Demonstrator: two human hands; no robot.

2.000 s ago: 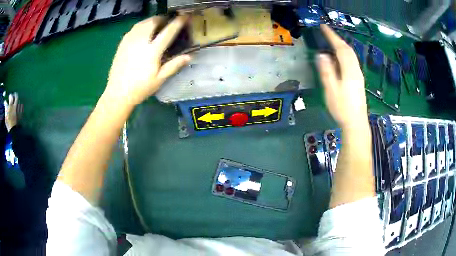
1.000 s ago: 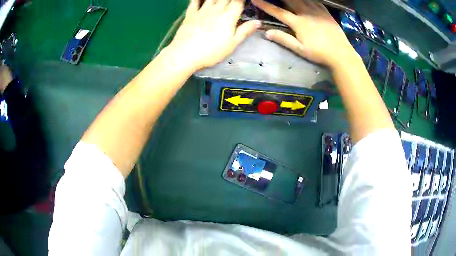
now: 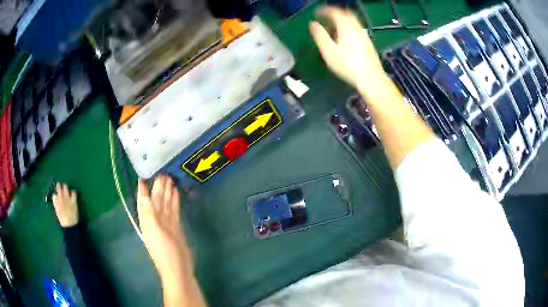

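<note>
My left hand is at the front left corner of the press, fingertips against its side below the base plate; no part shows in it. My right hand is over the mat right of the press, thumb and fingers apart, nothing visible in it. The metal press head is over the orange-edged nest; any phone part under it is hidden. The red button sits between two yellow arrows on the blue front. A lone phone frame lies flat in front of the press.
Paired phone frames lie right of the press. A blister tray with phone parts stands at right, dark frames along its edge. Black trays and a red tray are at left, with another person's hand nearby.
My hands have left the nest and parted: the left to the press's front left corner, the right to the right side. The view has turned, and the press head now shows over the nest.
</note>
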